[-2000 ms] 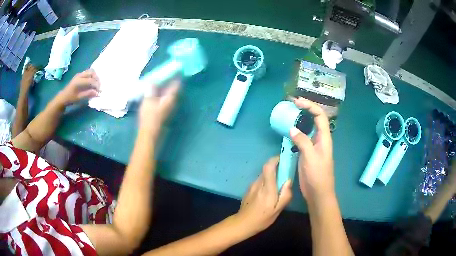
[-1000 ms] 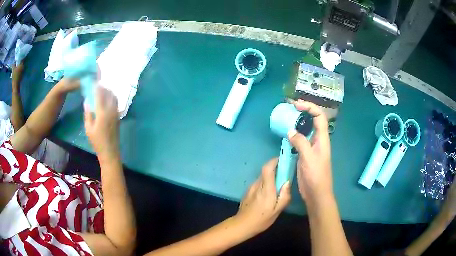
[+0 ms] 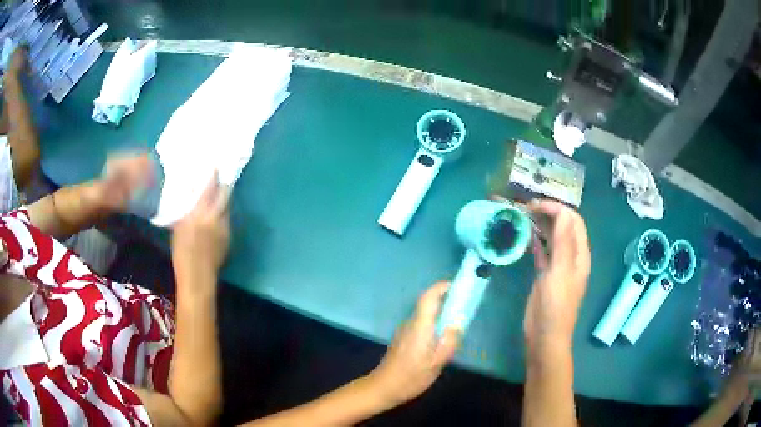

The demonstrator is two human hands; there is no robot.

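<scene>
A mint-green handheld fan is held up in front of me, its round open head at the top and its dark bladed centre facing me. My left hand is closed around the lower end of its handle. My right hand is just right of the fan head, fingers bent and apart, slightly blurred. Its fingertips are close to the head's rim; whether they touch it I cannot tell. Behind the head stands the press base with its metal fixture block, partly covered by the fan and my right hand.
One fan lies left of the press, two lie right. Above are the press head, white ram pad and crumpled cloth. Left, a neighbour's hands touch white bags. A bag of dark parts lies far right.
My right hand has come off the fan head to its right, and the head has turned to show its open face. The neighbour's fan has left their hands, which are now at the white stack.
</scene>
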